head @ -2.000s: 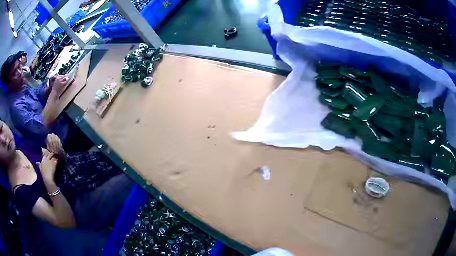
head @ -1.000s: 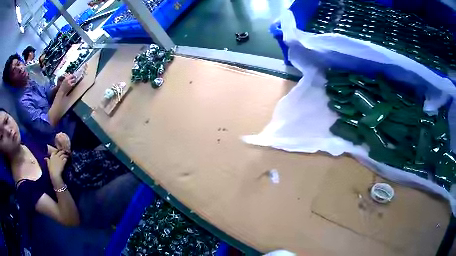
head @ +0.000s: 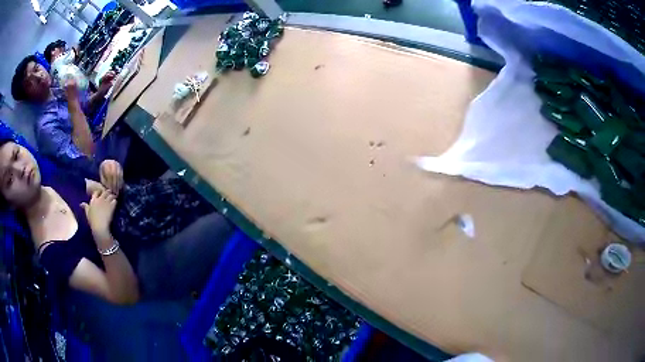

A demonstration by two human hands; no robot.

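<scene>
Neither of my hands shows; a pale white shape, too cut off to name, is at the bottom edge. A large tan cardboard sheet [head: 339,177] covers the bench. A white scrap [head: 465,225] lies on it. At the right, a small white dish or tape roll [head: 615,258] sits on a stained cardboard pad [head: 559,269]. A heap of glossy dark-green parts [head: 601,134] lies in a white liner [head: 495,141], whose corner spreads over the sheet. Small green-and-silver assemblies [head: 247,42] are piled at the bench's far end.
Two seated people are at the left; one [head: 78,240] rests their hands together, the other [head: 67,120] has a hand raised. A floor bin [head: 283,311] holds many shiny parts below the bench edge. A small pad with white items [head: 191,95] lies at the far left.
The view has turned, so the bench has shifted up and the dish and liner right. The farther seated person has raised a hand with something pale towards the face.
</scene>
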